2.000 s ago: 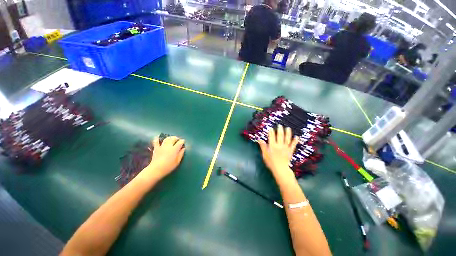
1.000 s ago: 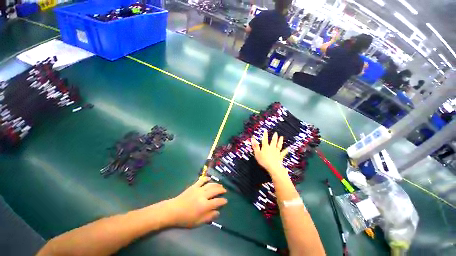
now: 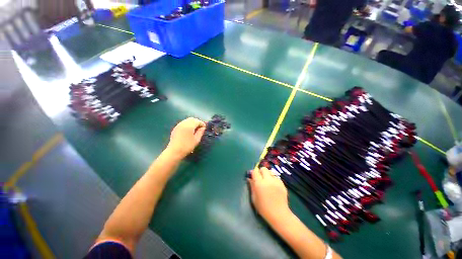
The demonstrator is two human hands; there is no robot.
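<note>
A large fanned pile of black wire harnesses (image 3: 334,162) with white bands and red ends lies at the right. My right hand (image 3: 268,192) is at its near left corner, fingers bent over a harness end; whether it grips one is unclear. My left hand (image 3: 188,135) is at the heap of tiny black parts (image 3: 218,126), fingertips curled together; what is between them is hidden. A smaller harness pile (image 3: 114,96) lies at the far left.
A blue bin (image 3: 177,31) holding dark harnesses stands at the far edge, with white paper (image 3: 132,53) beside it. A red stick with green end (image 3: 430,179), clear plastic bags (image 3: 439,227) and a single harness (image 3: 420,222) lie at the right edge. People are behind.
The view has swung left. The right-hand pile is spread wider towards me. My left hand has moved from beside that pile to the small-parts heap; my right hand has moved to the pile's near left corner.
</note>
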